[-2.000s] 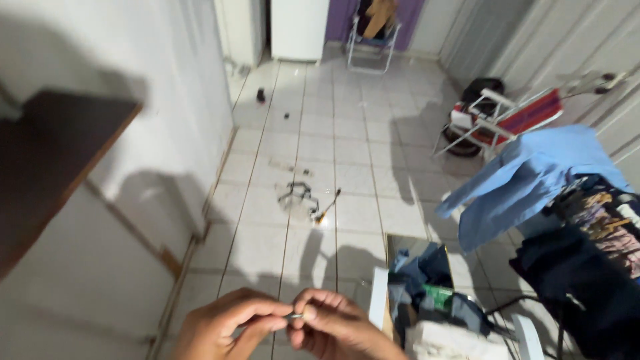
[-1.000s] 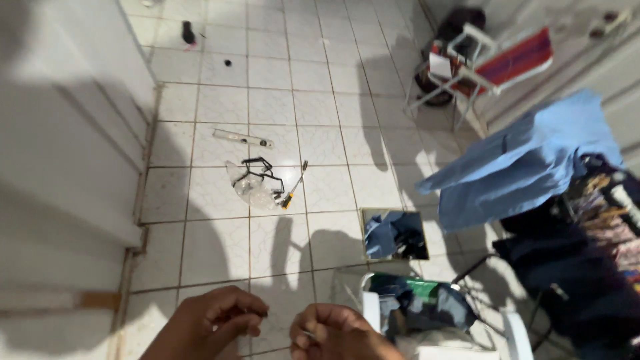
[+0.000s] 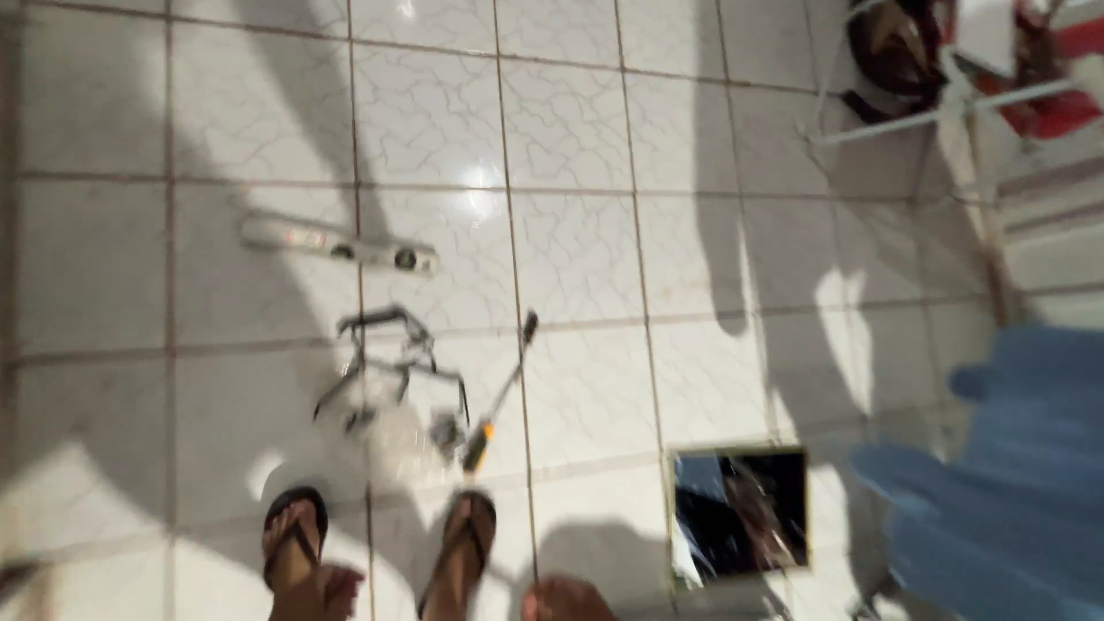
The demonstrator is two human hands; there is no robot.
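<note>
Blurred at the bottom edge, part of my left hand (image 3: 341, 590) shows beside my left foot; whether it holds anything cannot be told. A rounded bit of my right hand (image 3: 565, 599) appears right of my other foot, its fingers mostly out of frame. On the floor beyond my feet lie several dark bent brackets (image 3: 405, 366) on a clear plastic bag (image 3: 401, 444). A screwdriver with a black and orange handle (image 3: 479, 444) lies at their right. Farther off, a pale spirit level (image 3: 341, 246) lies on the tiles.
My feet in black flip-flops (image 3: 295, 535) stand on white tiles. A framed mirror (image 3: 739, 515) lies flat at the lower right. Blue cloth (image 3: 1009, 483) hangs at the right edge. A folding chair's white frame (image 3: 914, 122) with red fabric stands at the upper right.
The view has tilted down sharply. My hands were together around a small thing, then came apart; now only parts of them show at the bottom edge.
</note>
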